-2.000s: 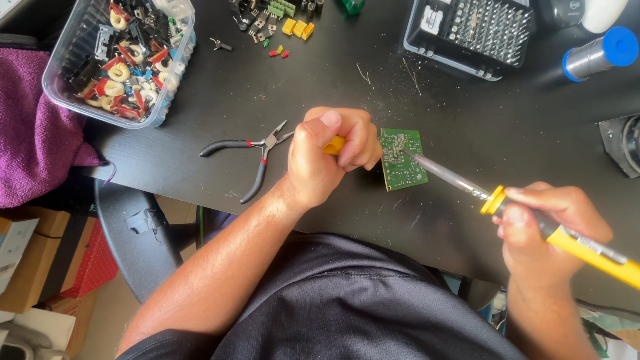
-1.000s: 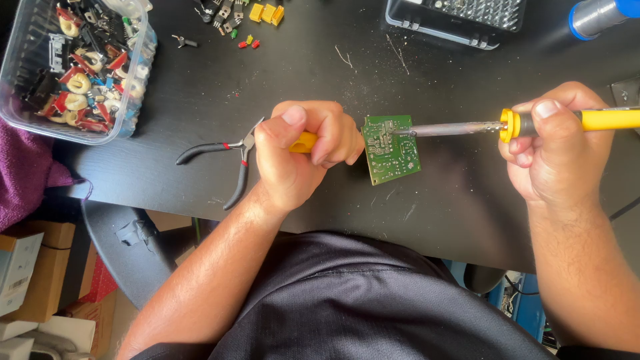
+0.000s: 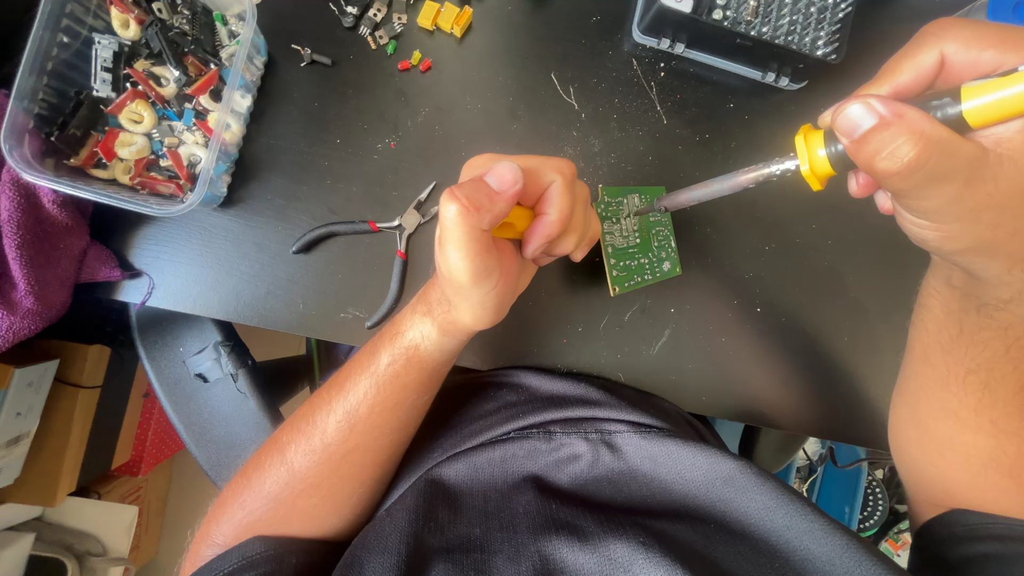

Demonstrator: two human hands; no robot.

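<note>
My left hand (image 3: 516,228) is closed around a yellow-handled tool (image 3: 514,222); the tool's far end is hidden by my fingers. Right beside those fingers a green circuit board (image 3: 644,256) shows its soldered face, tilted a little. My right hand (image 3: 920,152) grips a yellow and black soldering iron (image 3: 724,182) whose tip meets the upper middle of the board. Whether the tip touches a particular joint is too small to tell. To the left of my left hand lie pliers with black and red handles (image 3: 408,222), jaws partly behind the hand.
A clear plastic tub of salvaged components (image 3: 152,210) stands at upper left. Yellow connectors (image 3: 445,18), small red and green parts (image 3: 414,60) and a loose part (image 3: 312,57) lie at the top. A black bit case (image 3: 720,56) is at upper right, near a purple cloth-free edge.
The soldering iron has swung from a slope below the board's level to one coming from the upper right, its tip still at the board. My left hand keeps its grip. The view has shifted.
</note>
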